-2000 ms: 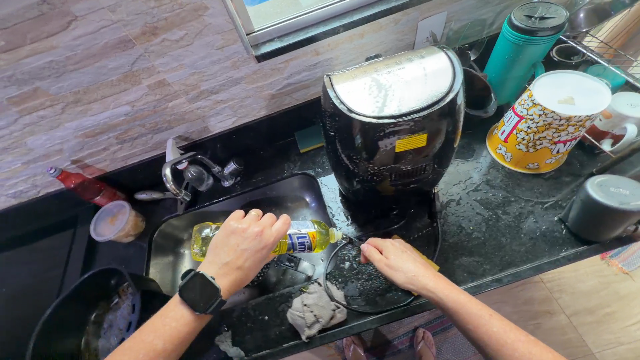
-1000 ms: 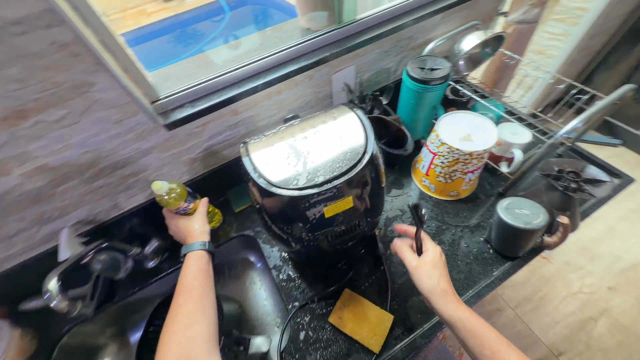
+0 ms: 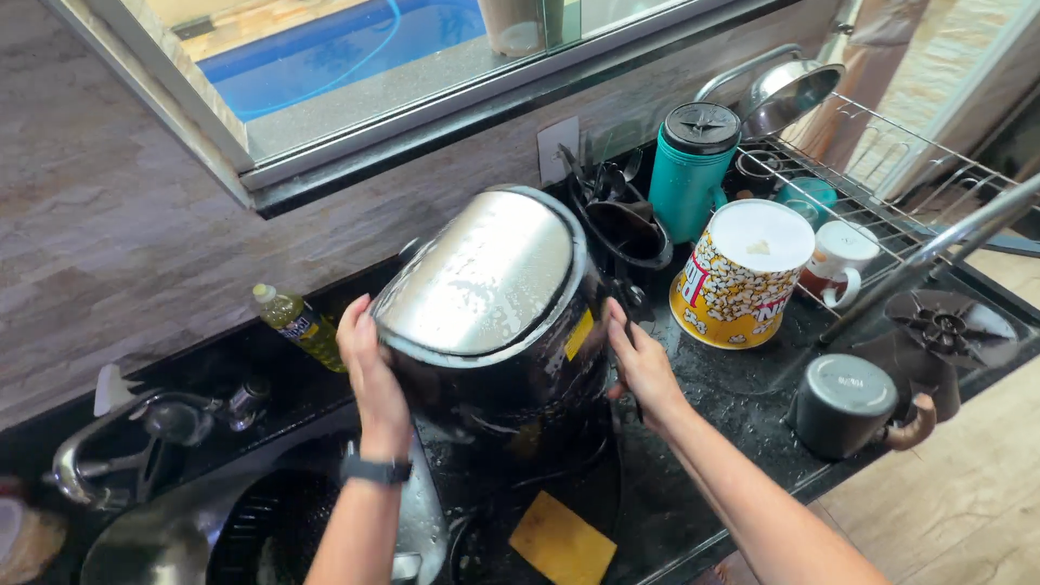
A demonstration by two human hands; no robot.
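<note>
A black air fryer body (image 3: 504, 398) with a wet silver top stands tilted on the counter between my hands. My left hand (image 3: 374, 382) wears a dark watch and presses on its left side. At its right side is my right hand (image 3: 638, 357), with a slim black brush-like tool (image 3: 630, 325) in its fingers; whether the palm also bears on the body is unclear. A yellow sponge (image 3: 562, 539) lies on the counter in front. The bottle of yellow dish soap (image 3: 305, 329) stands behind my left hand, by the wall.
The sink (image 3: 146, 544) with a black basket (image 3: 276, 520) and a faucet (image 3: 106, 471) is at left. To the right stand a teal jug (image 3: 691, 179), a popcorn bucket (image 3: 741, 276), a dark mug (image 3: 845, 406) and a wire dish rack (image 3: 918, 195). A window is above.
My left hand has let go of the soap bottle and moved right onto the air fryer. My right hand has come to its other side. The air fryer has turned and tilted.
</note>
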